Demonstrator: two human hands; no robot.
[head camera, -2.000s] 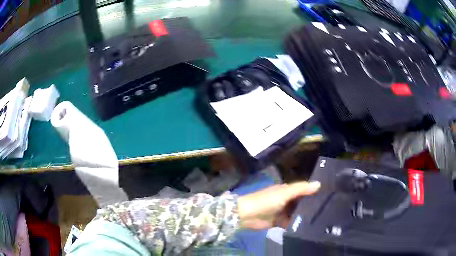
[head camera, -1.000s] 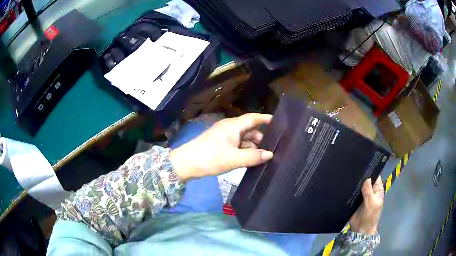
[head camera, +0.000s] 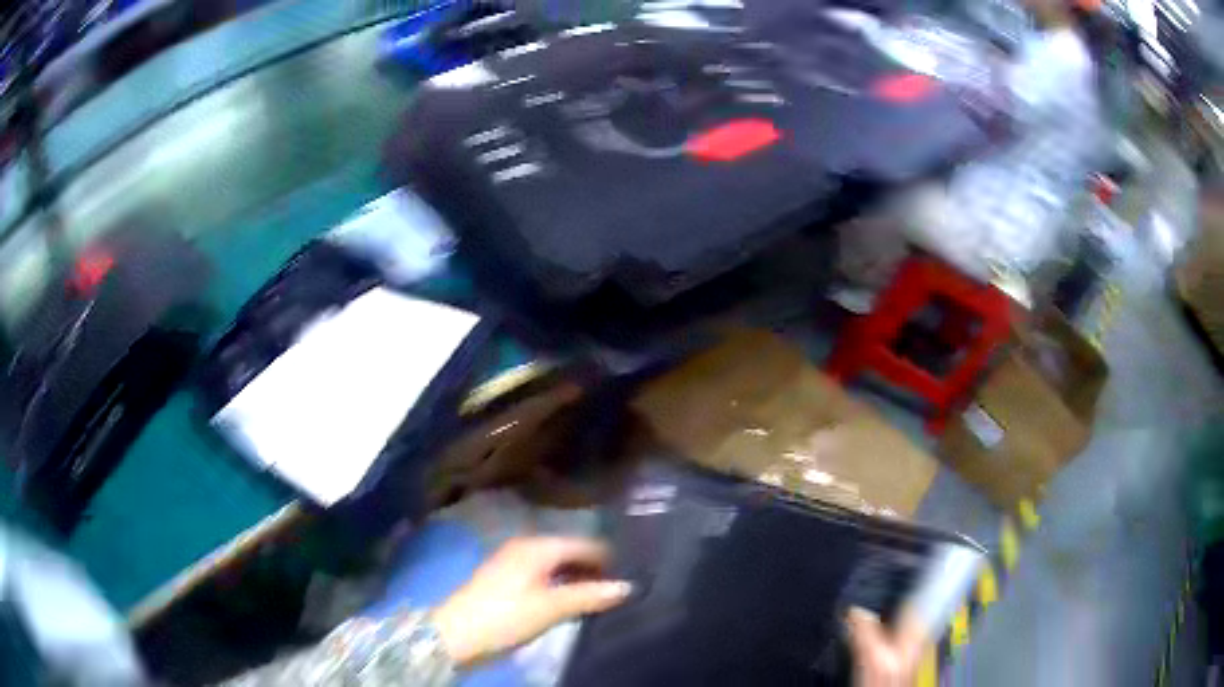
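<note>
A black retail box is low in front of me, blurred and cut off by the bottom edge. My left hand is at its left side, with the thumb over the surface. My right hand grips its right side and is partly cut off. A pale flap or edge shows beside the right hand. A black tray with a white sheet on it lies on the green bench.
A large stack of black box blanks lies on the bench. Another black box stands at the far left. A white strip is at lower left. A red stool and brown cartons are beyond the box. A blurred person is upper right.
The view has swung, bringing the blanks stack fully into sight. The box and both hands are lower in the picture. A pale flap or edge now shows at the box's right side.
</note>
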